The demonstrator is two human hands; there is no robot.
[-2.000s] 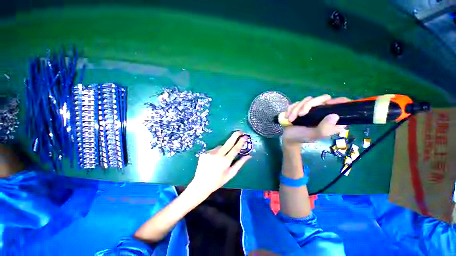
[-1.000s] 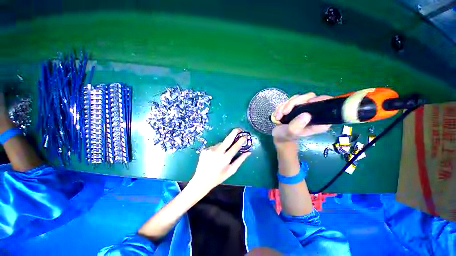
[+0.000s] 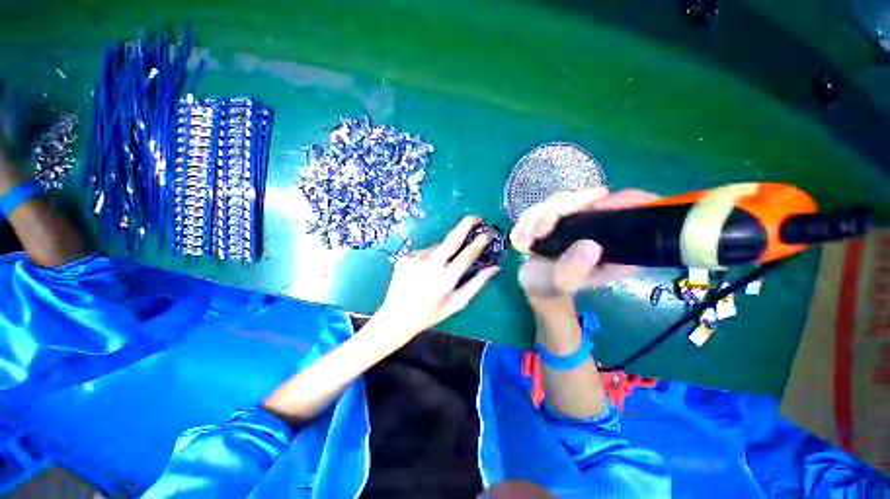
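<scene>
My left hand holds a small round black housing in its fingertips on the green bench. My right hand grips the electric screwdriver, black with a pale tape band and an orange rear end. The screwdriver lies nearly level, its front end pointing left toward the housing. Its tip is hidden by my fingers, so contact with the housing cannot be told. The round speckled screw dish lies just beyond my right hand, which covers its lower edge.
A heap of silvery parts, component strips and blue wires lie left. White-and-yellow pieces and a cardboard carton are right. A red tray is below the bench edge. Another person's arm is far left.
The view has shifted, so the bench items sit higher and further right. The screwdriver's front end has come closer to the housing, off the dish. Both hands keep their holds.
</scene>
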